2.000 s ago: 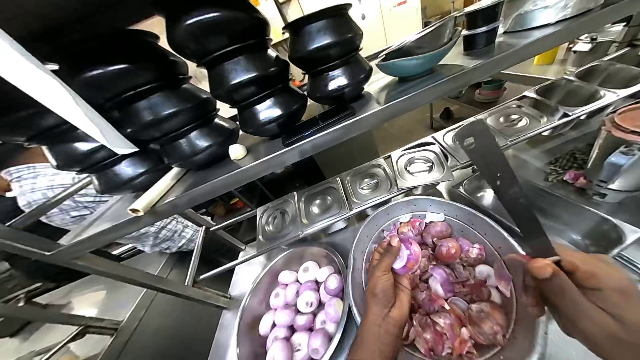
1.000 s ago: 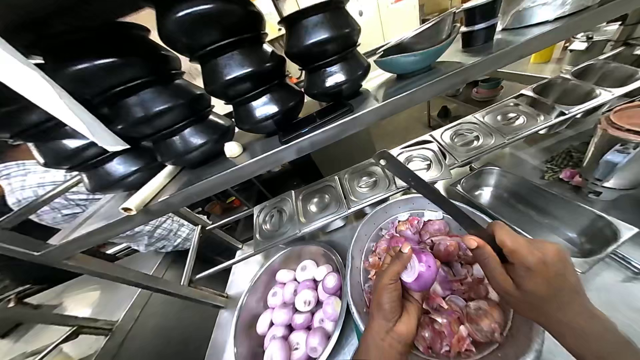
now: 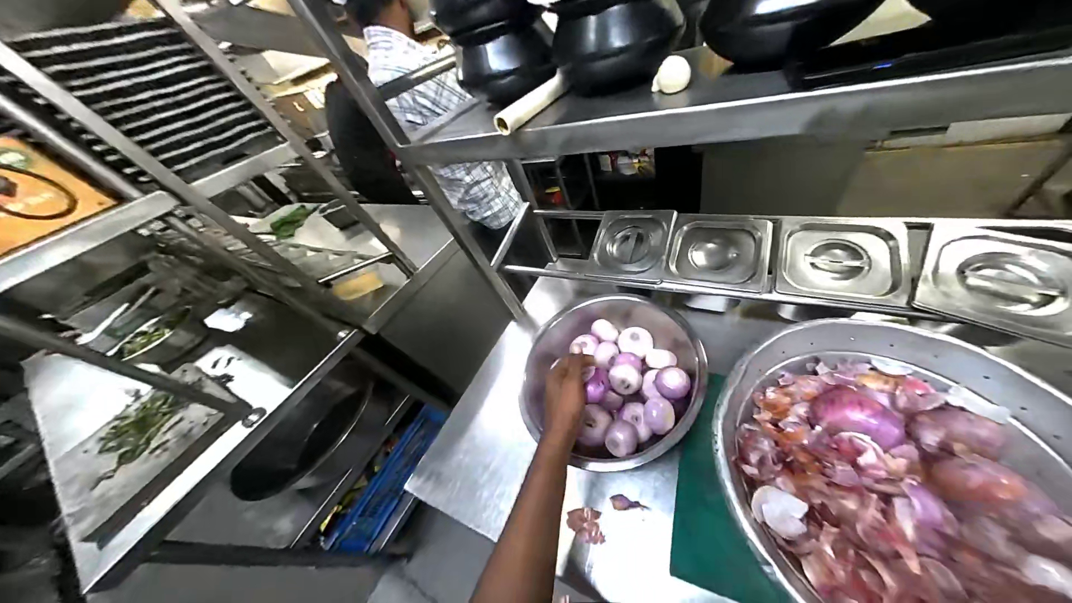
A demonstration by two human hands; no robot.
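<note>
My left hand (image 3: 568,389) reaches over the left side of a round steel bowl (image 3: 544,435) that holds peeled onions (image 3: 625,378). Its fingertips touch an onion at the bowl's left edge; whether they grip it cannot be told. To the right, a larger perforated steel colander (image 3: 730,469) is filled with onion skins (image 3: 863,511) and unpeeled onions (image 3: 858,416), blurred at its right side. My right hand and the knife are out of view. Onion skin scraps (image 3: 584,524) lie on the steel counter between my forearm and a green cutting board (image 3: 708,502).
Lidded steel containers (image 3: 720,251) line the counter's back. Above runs a steel shelf (image 3: 754,113) with black pots (image 3: 615,46), a white bulb-like item (image 3: 672,74) and a rolling-pin-like rod (image 3: 532,102). A person in a checked shirt (image 3: 477,188) stands behind. Metal racks (image 3: 285,243) are at left.
My left hand has left the colander, where it held a purple onion, and is now at the bowl of peeled onions. My right hand and the knife have gone out of view. The view has swung left.
</note>
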